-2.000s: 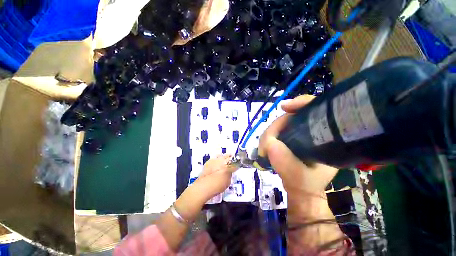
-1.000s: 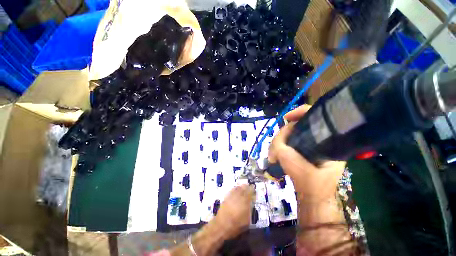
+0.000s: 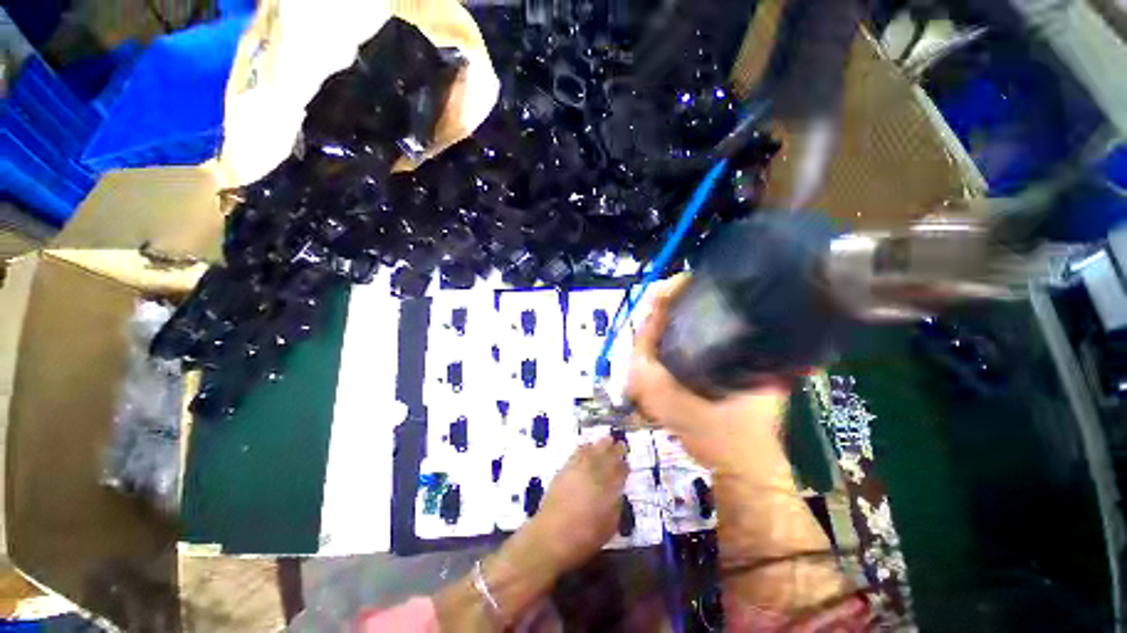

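Note:
My right hand is closed around the dark power screwdriver, which is tilted and blurred. Its silvery nozzle points down at the white plates, with a blue hose running up beside it. My left hand has its fingertips at a plate just below the nozzle; whether they grip anything is hidden. White plates with dark centre parts lie in close rows on a dark tray. A small blue-green piece lies on the lower-left plate.
A large heap of glossy black plastic parts lies behind the plates, beside an open paper sack. A cardboard box with clear plastic stands left. Small silvery bits lie right. Blue crates are at back left.
Since one second ago the screwdriver has swung to a steeper angle and its nozzle has shifted slightly left. My left hand remains near the nozzle. Earlier, the view shifted and showed more of the plates.

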